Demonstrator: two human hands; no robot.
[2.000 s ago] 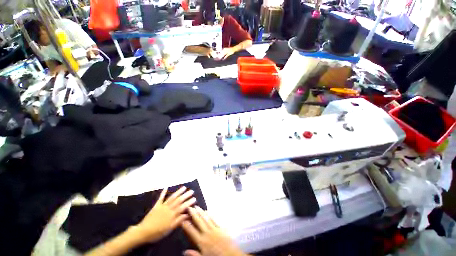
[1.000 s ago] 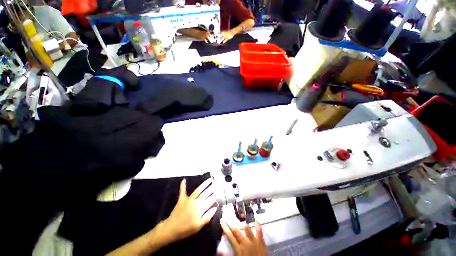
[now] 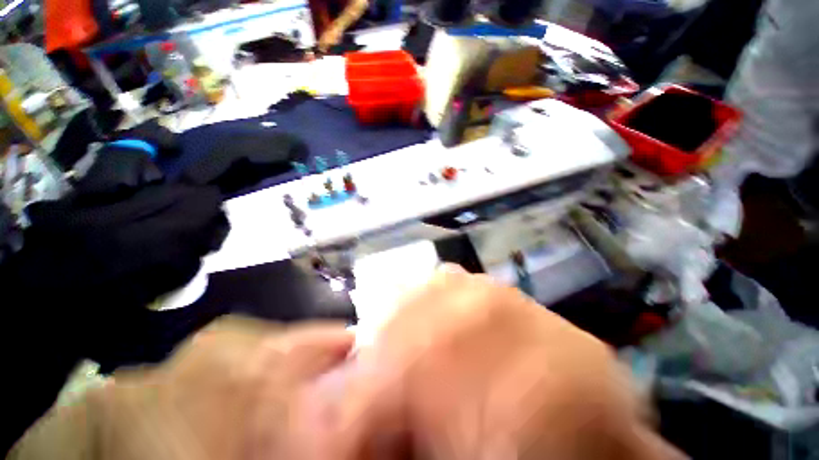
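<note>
My left hand [image 3: 224, 386] and my right hand [image 3: 521, 359] are large, blurred and close to the camera, side by side. A small bright white piece [image 3: 395, 274] stands up from between them, its lower part hidden by my right fingers; what it is cannot be told. My left fingertips are near its lower edge, their grip unclear. Behind my hands, a black fabric panel [image 3: 260, 292] lies at the left end of the white sewing machine [image 3: 404, 193]. The needle area is mostly hidden and blurred.
A heap of black cloth [image 3: 108, 243] lies left. Behind are a red plastic bin [image 3: 384, 85] and dark shaped pieces [image 3: 233, 157] on navy cloth. A red basket [image 3: 678, 130] with black contents and clear plastic bags [image 3: 673, 243] are right. A dark-teal tool [image 3: 521, 272] lies right of the needle area.
Both hands have left the black panel at the needle and come up close to the camera. The white piece now shows between them. The view has shifted, so the machine appears higher and further left.
</note>
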